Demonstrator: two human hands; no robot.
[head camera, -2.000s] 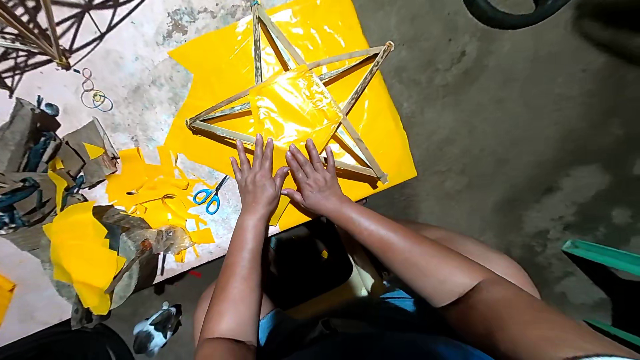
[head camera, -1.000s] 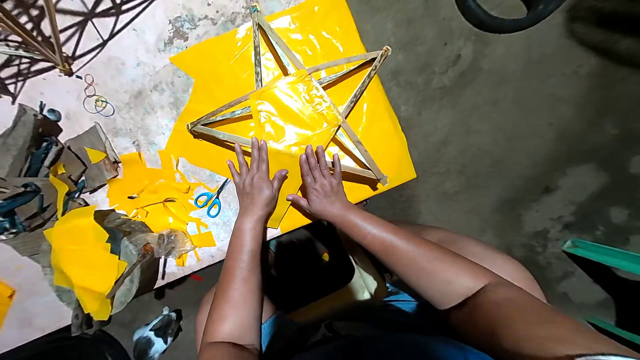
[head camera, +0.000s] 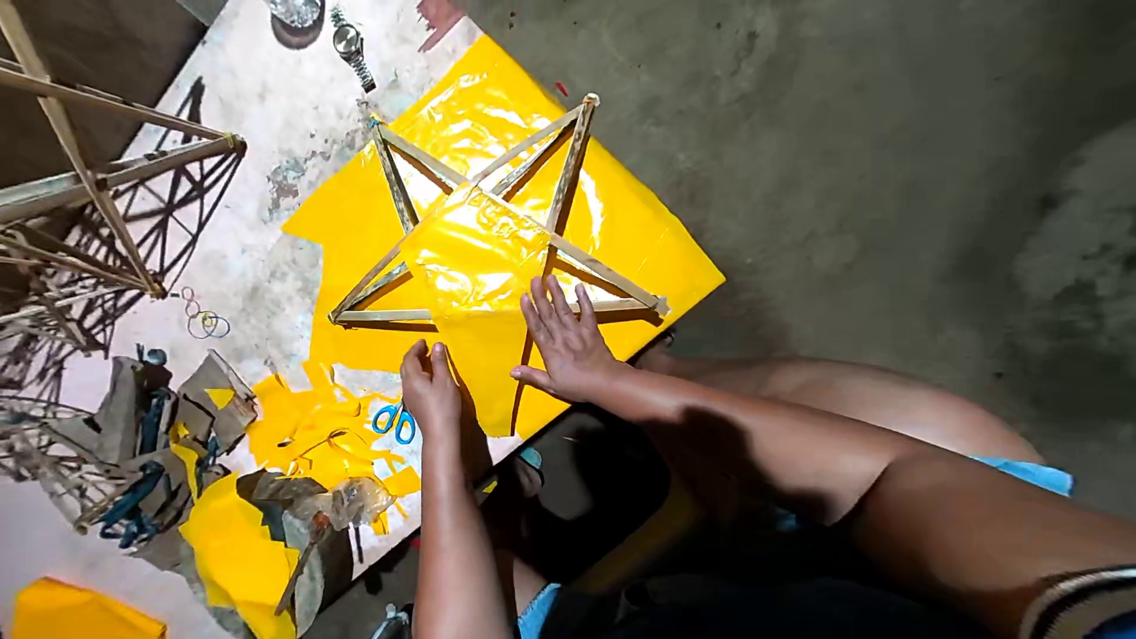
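Note:
A star-shaped frame of wooden or bamboo sticks (head camera: 390, 315) lies on a large yellow plastic sheet (head camera: 639, 222). A smaller yellow plastic piece (head camera: 484, 257) covers the star's middle and hangs down past its lower edge. My right hand (head camera: 568, 342) has its fingers spread at the right edge of that piece, near the lower right point. My left hand (head camera: 432, 382) is beside the piece's left edge, fingers up and loosely curved; whether it touches the plastic I cannot tell. Blue-handled scissors (head camera: 395, 423) lie left of my left hand, their blades mostly hidden.
Yellow scraps (head camera: 311, 435) and crumpled dark and grey material (head camera: 142, 444) lie left on the table (head camera: 266, 133). Other stick frames (head camera: 106, 177) stand at the upper left. Rubber bands (head camera: 207, 324) are near them. A wristwatch (head camera: 349, 44) and a glass object (head camera: 295, 11) lie at the top.
The star has turned, its upper points now leaning left. My hands have moved apart, leaving more of the small yellow piece showing between them. The view has shifted somewhat.

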